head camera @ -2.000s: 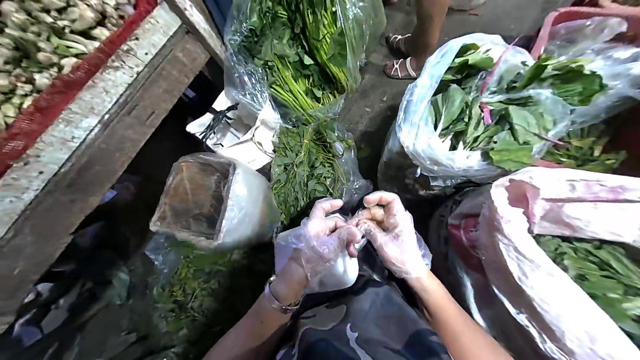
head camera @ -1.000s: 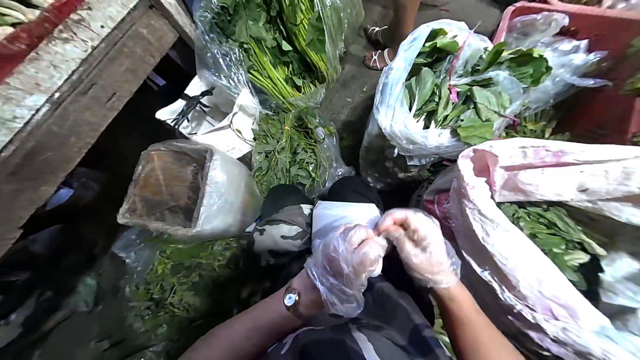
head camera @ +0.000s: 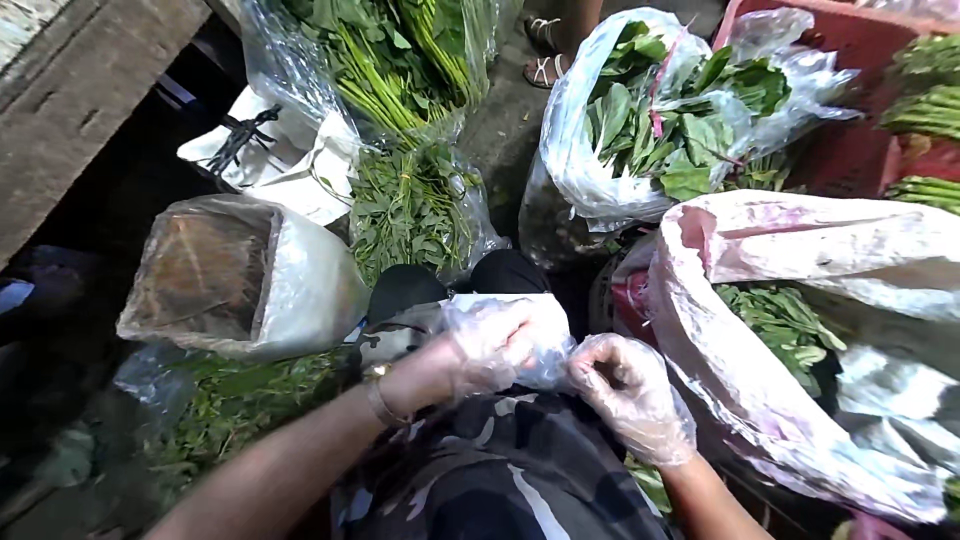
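Both my hands wear thin clear plastic gloves. My left hand [head camera: 491, 349], with a wristwatch behind it, lies over a white object [head camera: 551, 307] on my lap; its fingers are bent over clear plastic film. My right hand [head camera: 626, 390] is just to the right, fingers curled, thumb and forefinger pinched at the edge of that film [head camera: 551, 364]. Whether the film is a bag or loose glove plastic, I cannot tell. Beyond my knees lies a bundle of leafy greens [head camera: 409, 210] in clear plastic. Camouflage-patterned cloth [head camera: 480, 465] covers my lap.
A plastic-wrapped open box [head camera: 315, 277] stands at left, below a wooden table edge [head camera: 82, 97]. At right are a plastic bag of leafy greens [head camera: 570, 142], a pinkish-white sack [head camera: 720, 337] and a red crate [head camera: 847, 142]. A person's sandalled foot [head camera: 546, 71] is at the top.
My hands were together at the fingertips in the earlier frames; now my right hand sits lower and a little apart, with clear film between them. The white object shows beyond my left hand.
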